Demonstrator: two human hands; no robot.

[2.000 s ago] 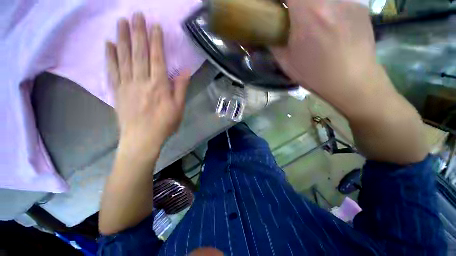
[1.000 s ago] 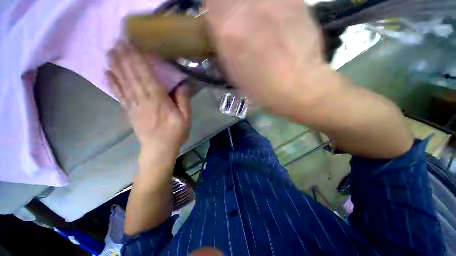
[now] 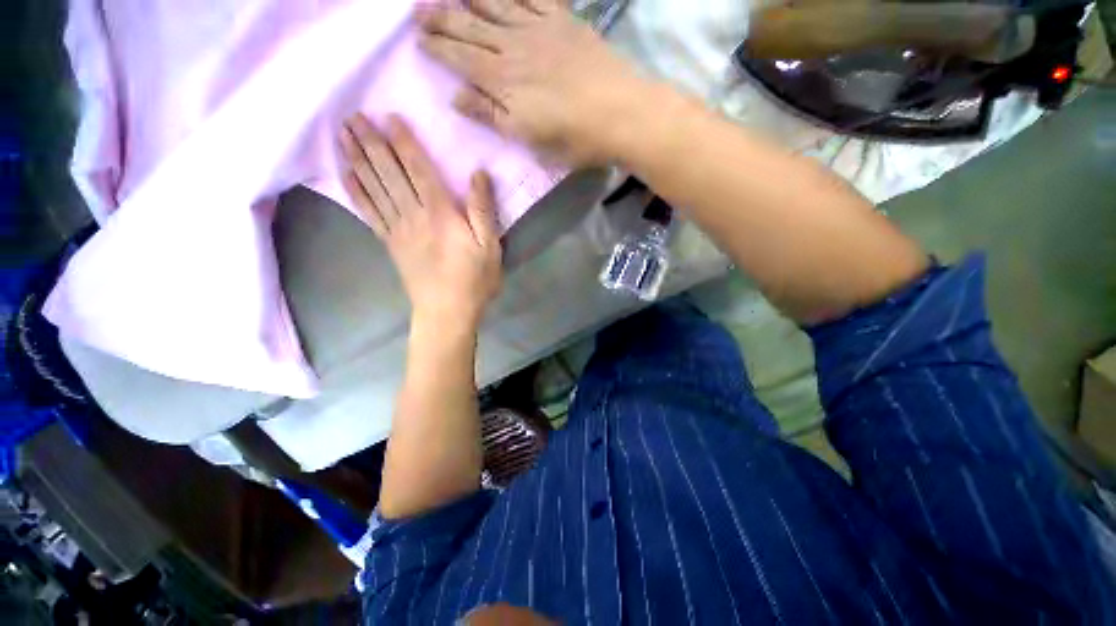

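Note:
A pink garment [image 3: 220,159] lies on the grey padded ironing board [image 3: 349,281] and hangs towards its rounded left end. My left hand [image 3: 435,239] lies flat on the garment's near edge, fingers apart. My right hand [image 3: 526,80] rests on the garment farther up and to the right, palm down, fingers somewhat spread. Neither hand grips anything visible. The steam iron [image 3: 881,86], dark with a tan wooden handle and a small red light, sits on a pale cloth at the right, away from both hands.
A clear spray bottle [image 3: 635,264] with a black head lies at the board's near edge, below my right forearm. Pale patterned cloth [image 3: 900,165] lies under the iron. Blue items and dark equipment stand below left. A carton [image 3: 1098,410] is at the right edge.
My right hand has let go of the iron, which now sits at the right, and has moved onto the garment. My left hand remains flat on the garment. The view has shifted, showing more of the board's left end.

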